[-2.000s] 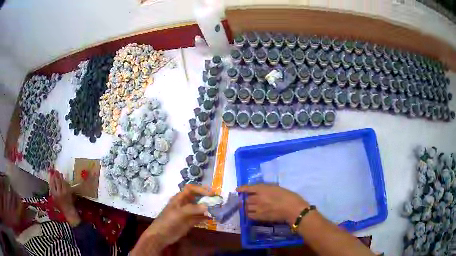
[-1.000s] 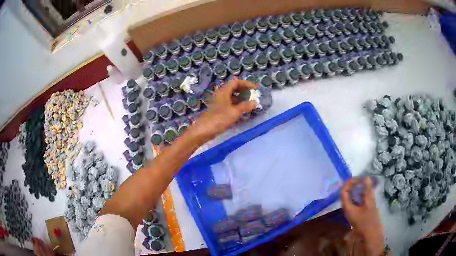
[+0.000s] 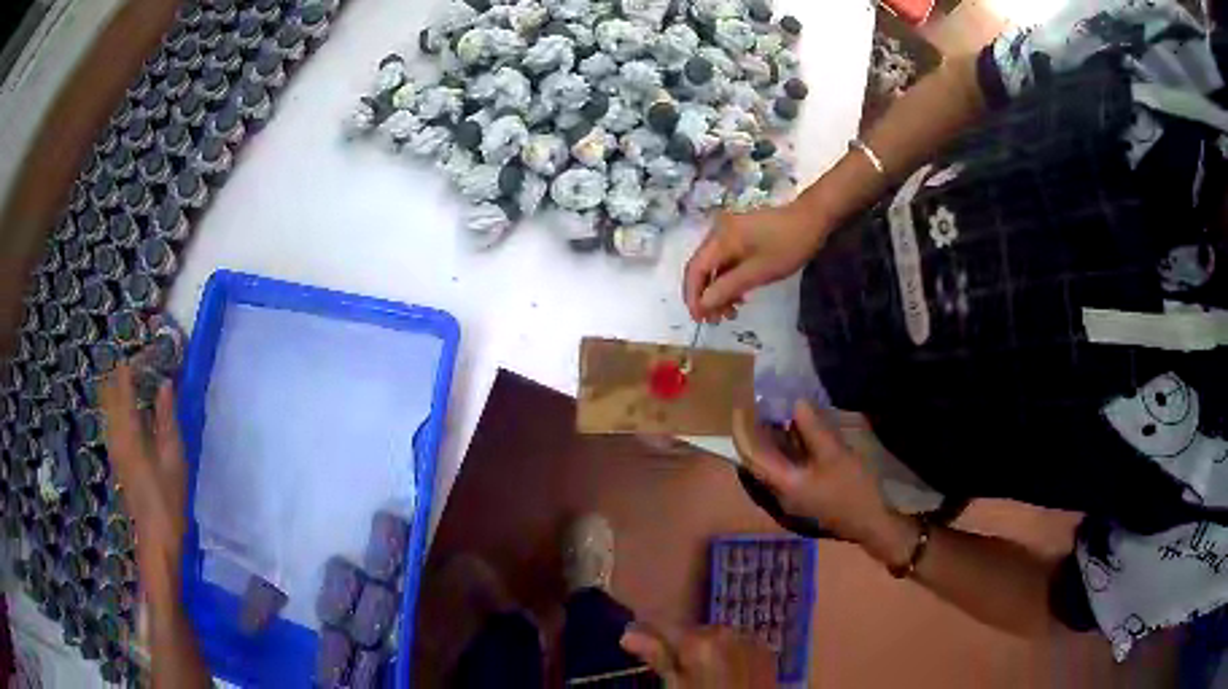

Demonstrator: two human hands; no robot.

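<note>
My left hand (image 3: 146,438) is at the left with its fingers apart, beside the rows of dark-topped figurines (image 3: 128,222); its fingertips are near one at the row's edge. My right hand (image 3: 700,660) is blurred and cut off by the bottom edge; a thin yellowish line lies by its fingers, and I cannot tell whether it is held. The blue tray (image 3: 446,390) is right of my left hand. It holds a white liner sheet (image 3: 317,404) and several loose purple-grey body pieces (image 3: 357,599) at its near end.
Another worker's hand (image 3: 761,256) holds a thin stick to a red spot (image 3: 668,380) on a brown board (image 3: 613,397); their other hand (image 3: 828,478) holds a dark piece. A heap of whitish-grey head pieces (image 3: 579,121) lies at the back. A blue basket (image 3: 808,606) is lower right.
The view has swung right, bringing in the other worker. My left hand's fingers have spread beside the rows. My right hand has moved away from the tray's side to the bottom edge.
</note>
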